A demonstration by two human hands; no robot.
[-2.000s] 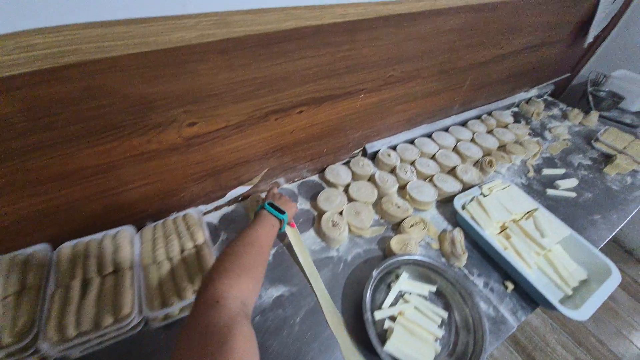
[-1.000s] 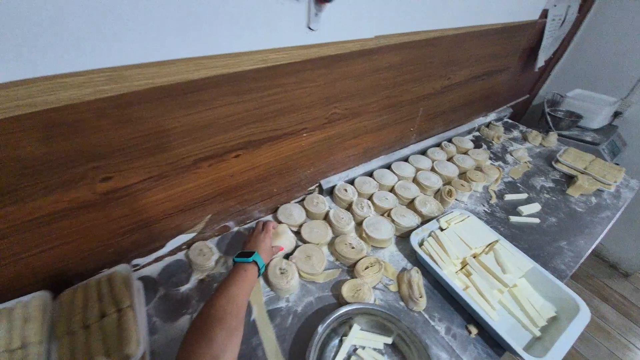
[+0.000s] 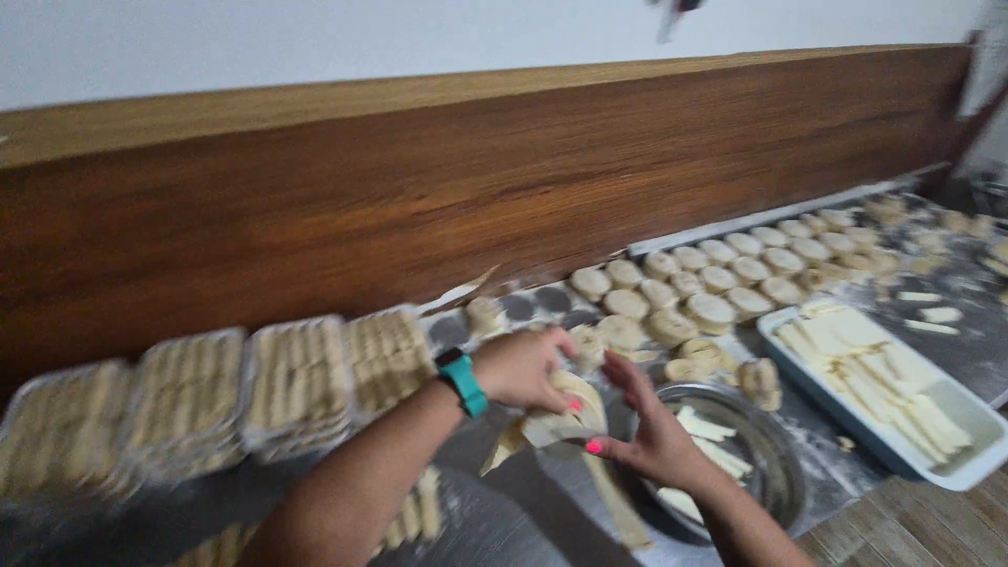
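Observation:
My left hand point(image 3: 526, 370), with a teal-strapped watch at the wrist, has its fingers on a loose piece of rolled dough point(image 3: 579, 394) above the metal table. Thumb and fingers spread, my right hand point(image 3: 650, 425) is at the right side of that dough; motion blur hides whether it touches. A flat dough strip point(image 3: 618, 504) trails down toward the near edge. Rows of coiled dough rounds point(image 3: 710, 312) stand behind and to the right. Beside my right hand is a steel bowl point(image 3: 787, 480) with white cheese-like sticks point(image 3: 720, 457) in it.
Stacked clear trays of dough sticks point(image 3: 295, 378) line the left, with more sticks point(image 3: 417, 508) nearer the front. A light blue tub point(image 3: 969, 472) of white sticks and slices stands at the right. A wooden panel point(image 3: 472, 189) runs along the back of the floured table.
My right hand has come into view beside the dough. My left hand, at the dough rounds a second ago, is now over the loose dough near the strip. The view has swung left.

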